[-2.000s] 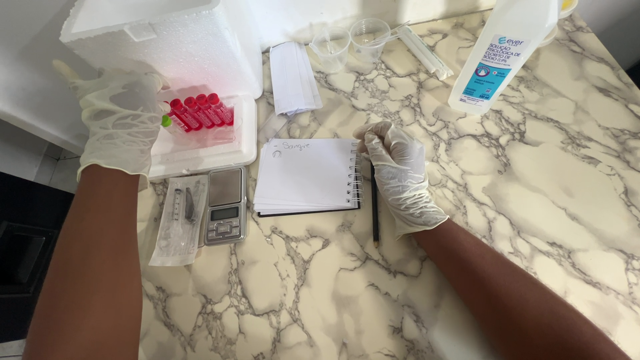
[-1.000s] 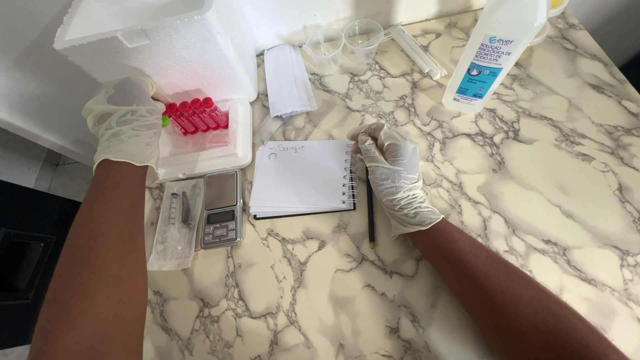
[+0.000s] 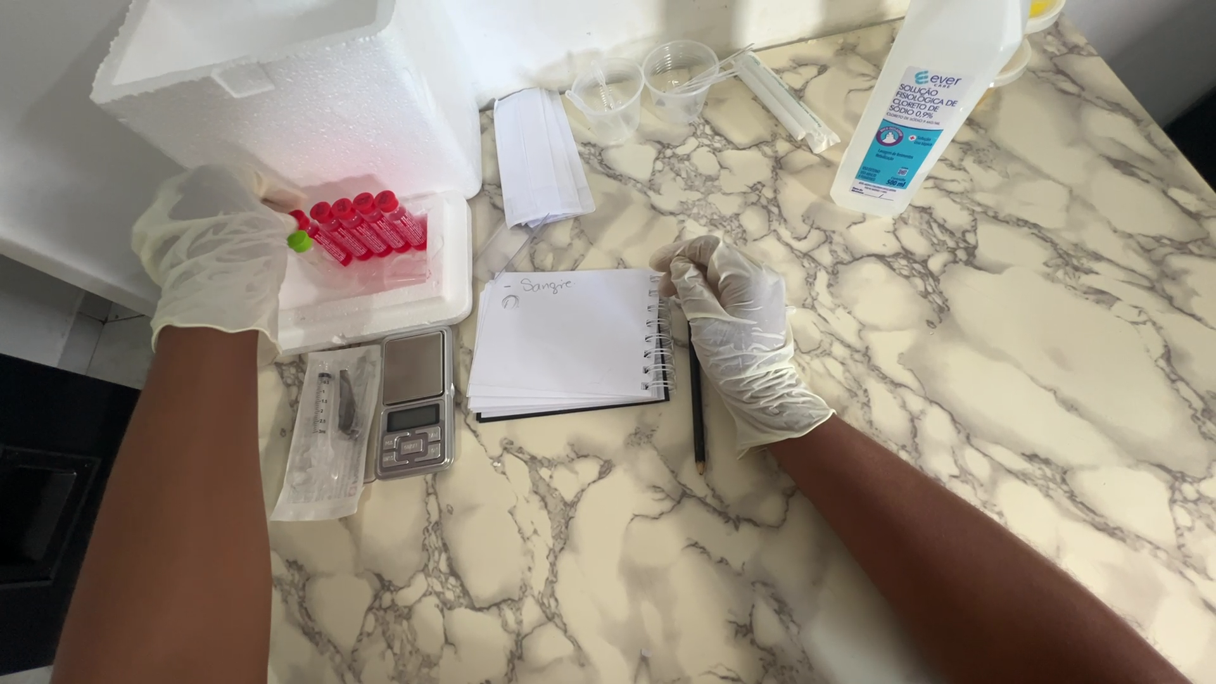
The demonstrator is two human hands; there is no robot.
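Note:
My left hand (image 3: 214, 252), in a pale latex glove, is at the left edge of a white foam lid (image 3: 446, 294), its fingertips beside several red-capped tubes (image 3: 366, 228) and a green cap (image 3: 299, 241). Whether it grips a tube is hidden. My right hand (image 3: 727, 328), gloved too, rests on the marble-patterned table with curled fingers, next to the wire spiral of a small notepad (image 3: 570, 342) with handwriting on its page. A dark pencil (image 3: 698, 408) lies between the pad and this hand, its upper end hidden near the fingers; I cannot tell whether they touch it.
A foam box (image 3: 285, 114) stands behind the lid. A digital pocket scale (image 3: 415, 404) and a packaged syringe (image 3: 328, 432) lie in front of it. Farther back are folded papers (image 3: 541, 161), clear plastic cups (image 3: 679, 81), a wrapped packet (image 3: 784, 100) and a saline bottle (image 3: 902, 123).
My left hand has come down from above the tubes to their left side, its fingers now lower. My right hand stays beside the notepad. The view has shifted slightly.

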